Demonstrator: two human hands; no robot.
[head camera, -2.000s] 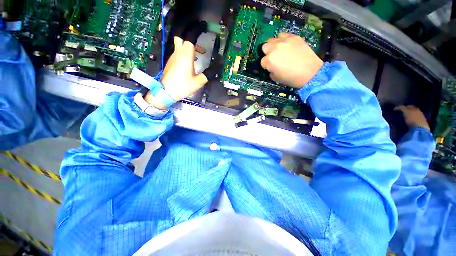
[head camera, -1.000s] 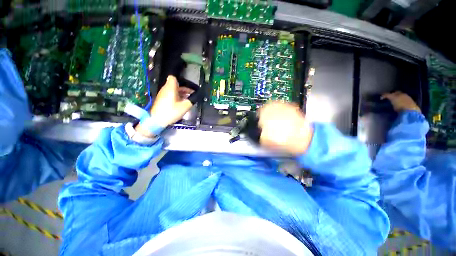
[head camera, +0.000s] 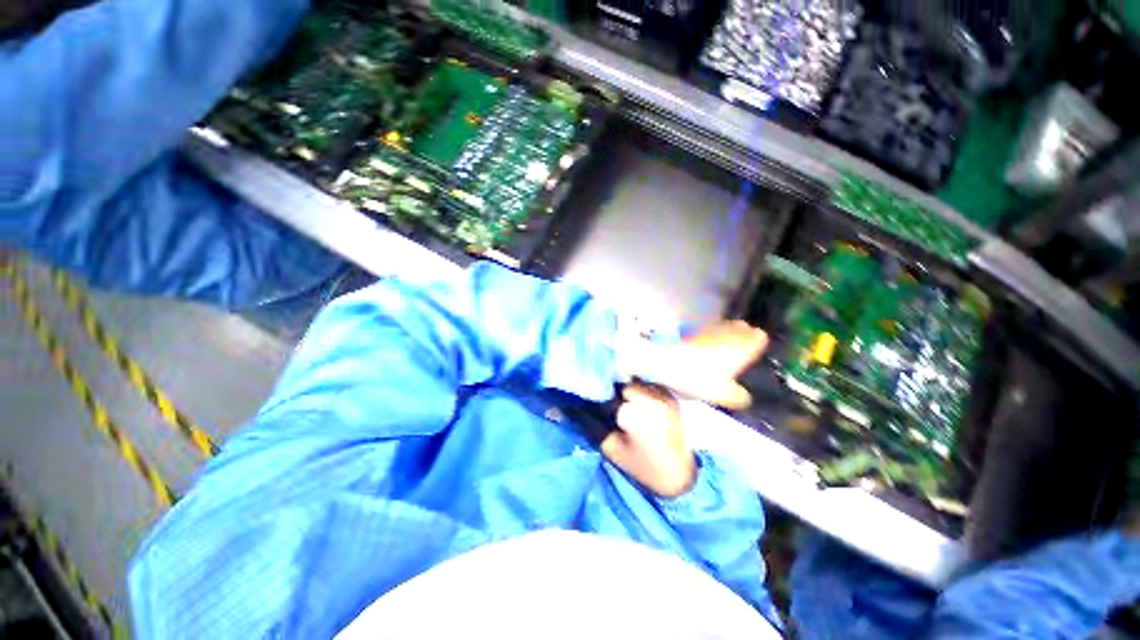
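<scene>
My left hand (head camera: 723, 363) is blurred over the near rail, with its fingers apart and nothing seen in it. My right hand (head camera: 653, 444) is just below my left wrist, its curled fingers at the cuff or strap. Whether it grips either is unclear. A green circuit board (head camera: 894, 338) lies in a black carrier right of my hands, with a yellow component (head camera: 823, 348) near its left side. Pale green clamps (head camera: 875, 469) lie along the carrier's near edge. Neither hand touches this board.
The silver near rail (head camera: 863, 519) runs diagonally below the carriers. Another populated board (head camera: 500, 144) lies left, past a bare metal gap (head camera: 675, 225). Beyond the line are a bin of pale components (head camera: 781, 50) and a dark bin (head camera: 900, 100). Other people's blue sleeves show left and lower right.
The view has turned, bringing the bins into sight. My right hand has left the area over the board and its near edge and is now at my left wrist. My left hand's fingers now point right.
</scene>
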